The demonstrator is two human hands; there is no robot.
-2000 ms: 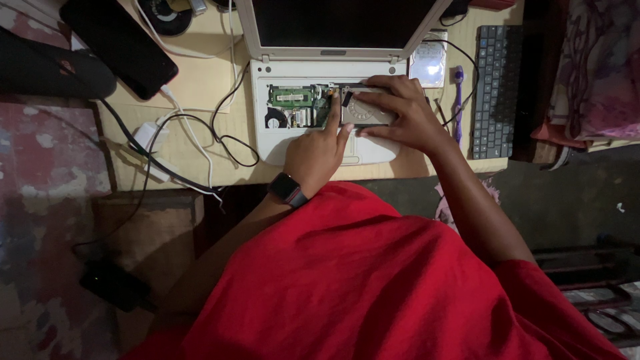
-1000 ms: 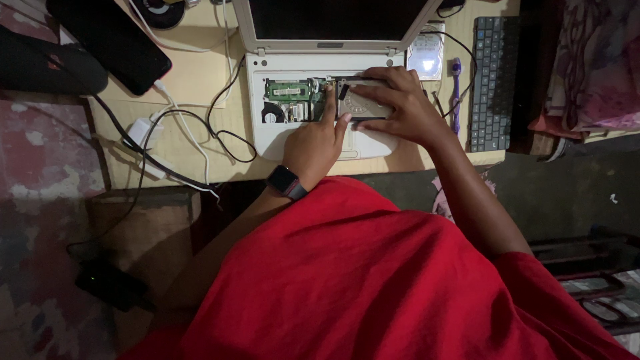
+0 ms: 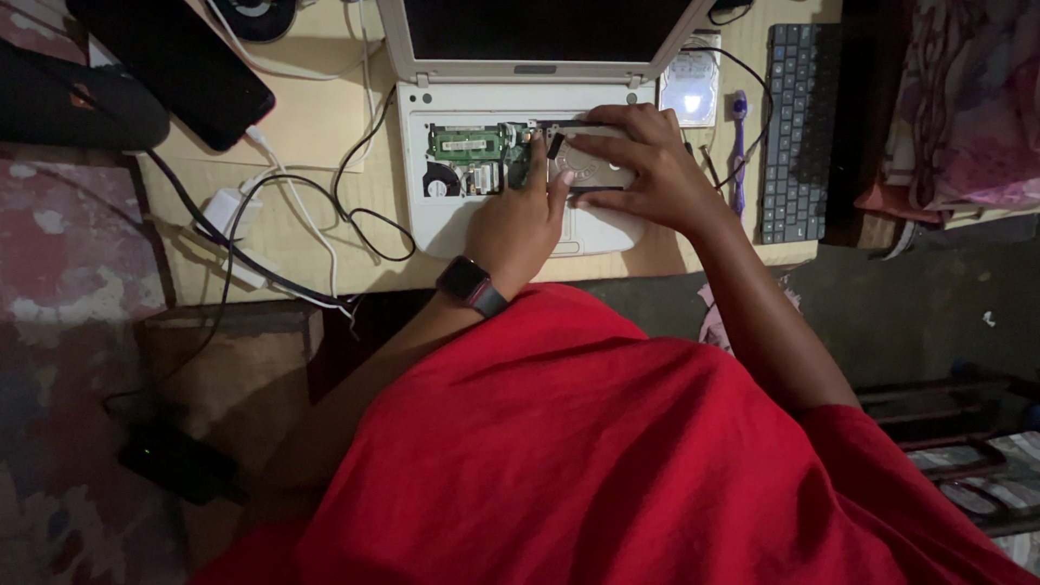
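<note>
A white laptop [image 3: 451,231] lies with its screen raised and its keyboard area uncovered. Inside it show a green memory module [image 3: 467,145], a small black fan [image 3: 441,180] and, at the right, a silver hard drive [image 3: 591,162] in the bay. My left hand [image 3: 520,223], below a smartwatch, has its index fingertip at the drive's left edge beside the circuit board and its thumb on the drive's corner. My right hand [image 3: 662,166] spans the drive, fingers along its far edge and top, thumb at its near edge. Whether it grips the drive firmly is unclear.
Right of the laptop lie another hard drive [image 3: 689,93], a purple toothbrush [image 3: 738,154], a thin screwdriver-like tool [image 3: 710,166] and a detached black keyboard [image 3: 800,134]. At left are a black phone [image 3: 175,65], a white adapter [image 3: 231,213] and tangled cables.
</note>
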